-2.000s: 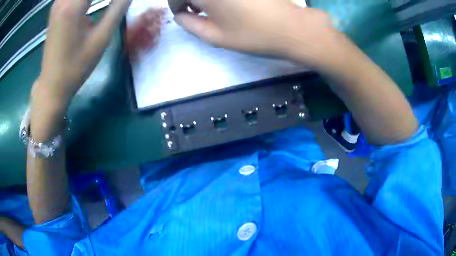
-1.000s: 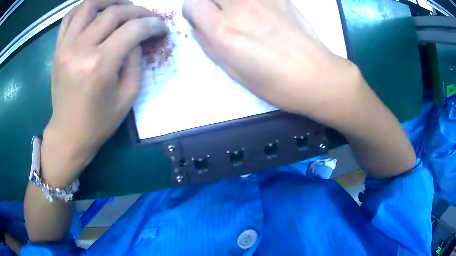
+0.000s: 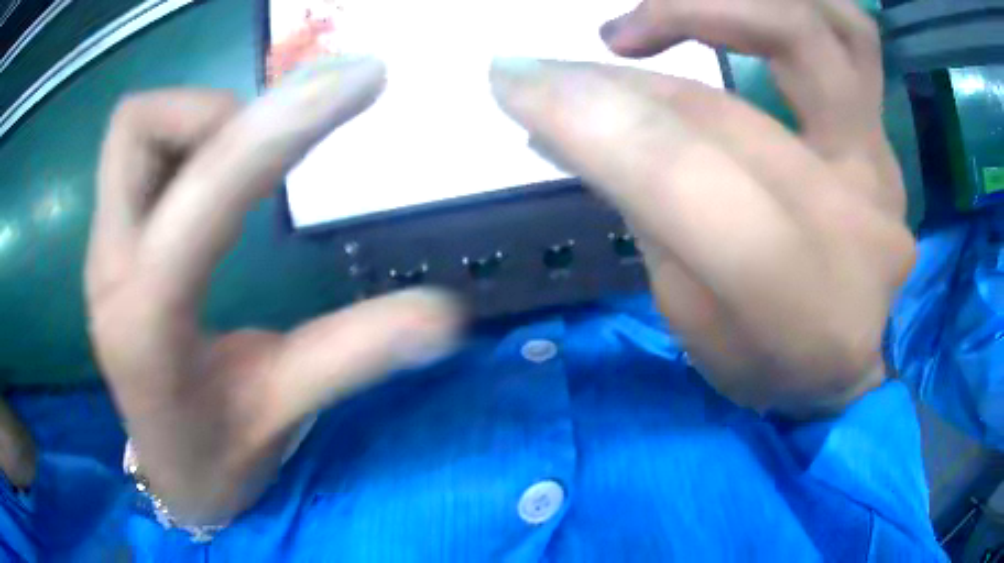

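Note:
The dark grey carrier fixture (image 3: 517,258) lies along the near edge of the white parts board (image 3: 418,154), with several small square slots in a row. Reddish-brown tiny components (image 3: 299,42) are heaped at the board's upper left. My left hand (image 3: 220,297) is blurred, thumb and index finger wide apart, the thumb over the fixture's near left part; nothing is seen in it. My right hand (image 3: 749,209) is over the board's right side and covers the fixture's right end. Its fingers are apart; whether a tiny part sits at its fingertips cannot be told.
The glossy dark-green bench (image 3: 55,253) surrounds the board. Silver rails (image 3: 83,53) curve at the upper left. A grey bar (image 3: 947,33) and a green-lit device (image 3: 985,132) are at the upper right. Another person's blue sleeve (image 3: 952,297) is at the right, and part of an arm at the left edge.
Both hands have left the component heap and come nearer to my body, over the board's near part and the fixture. My left hand has opened wide. The board and fixture appear higher in view.

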